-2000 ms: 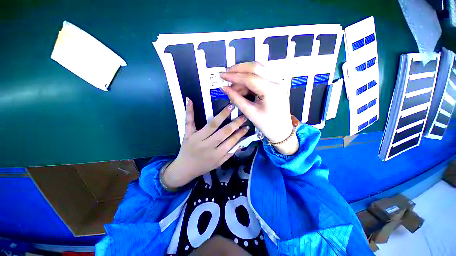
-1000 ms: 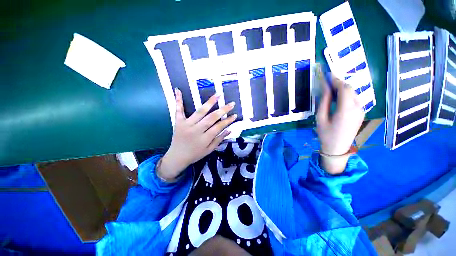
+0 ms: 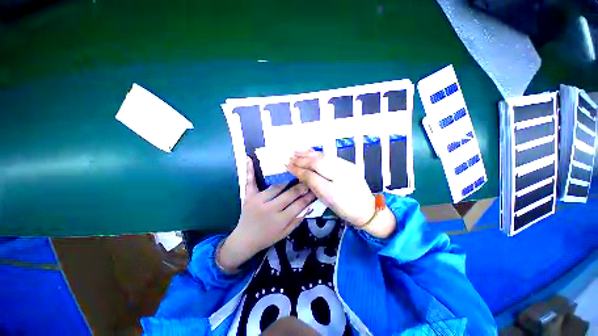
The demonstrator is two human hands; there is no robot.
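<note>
A white die-cut sheet [image 3: 344, 125] with several black strips lies in front of me. Blue-printed labels [image 3: 372, 140] form a band across the right-hand strips. My left hand [image 3: 272, 215] rests over the sheet's lower left with its fingers spread. My right hand [image 3: 341, 191] is over the middle of the sheet, fingertips close together at the right edge of a small white-and-blue label piece [image 3: 269, 159], over the second strip from the left. The fingers hide part of that piece and the strips below. A narrow label sheet [image 3: 456, 141] with blue rectangles lies to the right.
A blank white liner scrap [image 3: 154, 118] lies left on the green bench [image 3: 98, 170]. Stacks of black-striped sheets [image 3: 532, 161] stand at the far right, below a greyish translucent film [image 3: 501, 49]. An open brown carton [image 3: 111, 275] is below the bench edge at left.
My right hand has come back left from beside the label sheet to the middle of the die-cut sheet. My left hand keeps its place on the sheet. The camera view has shifted.
</note>
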